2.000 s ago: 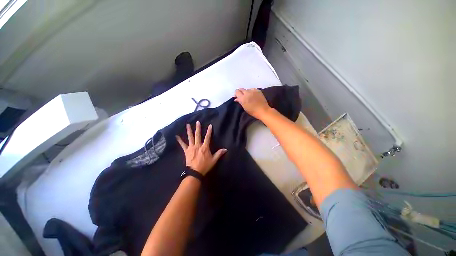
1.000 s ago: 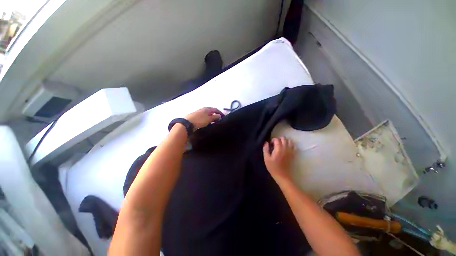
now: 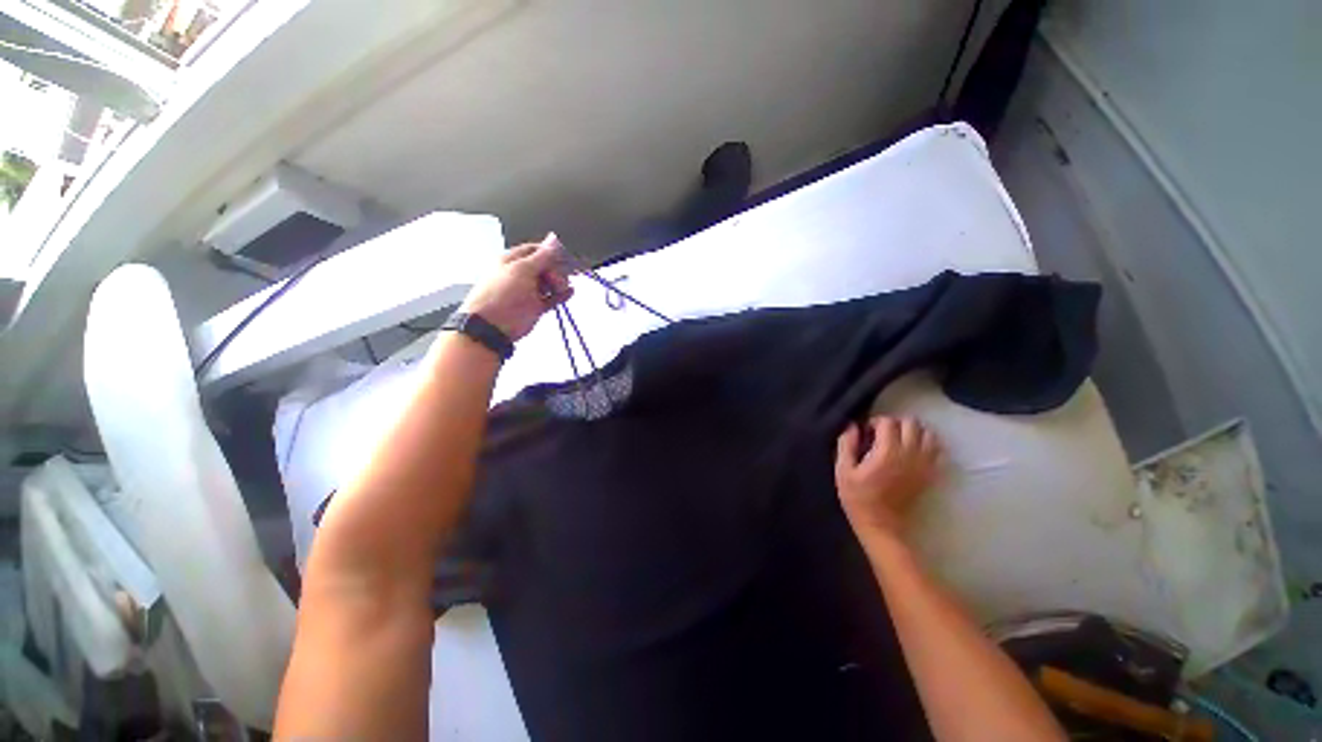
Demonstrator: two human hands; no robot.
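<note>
A black knit top point(image 3: 696, 507) lies spread on the white padded table point(image 3: 841, 218), one sleeve bent at the right. My left hand point(image 3: 529, 290) is raised above the neckline and pinches a thin grey cord point(image 3: 584, 352), which runs down to the neck opening with its grey speckled patch point(image 3: 592, 394). Another length of cord runs right from the hand to the garment's upper edge. My right hand point(image 3: 887, 471) rests beside the garment's right edge on the yellowed table part, fingers slightly curled. Whether it holds any fabric is unclear.
The steam iron's orange-brown handle point(image 3: 1124, 703) shows at the lower right, partly cut off. A stained square iron rest point(image 3: 1215, 544) is at the right. At the left are a white support arm point(image 3: 363, 290) and a long white rounded sleeve board point(image 3: 167, 464). A pale wall stands behind.
My left hand has moved from the garment to the cord and lifted it off the neckline. My right hand has gone from the sleeve down to the garment's right side. The view has shifted left.
</note>
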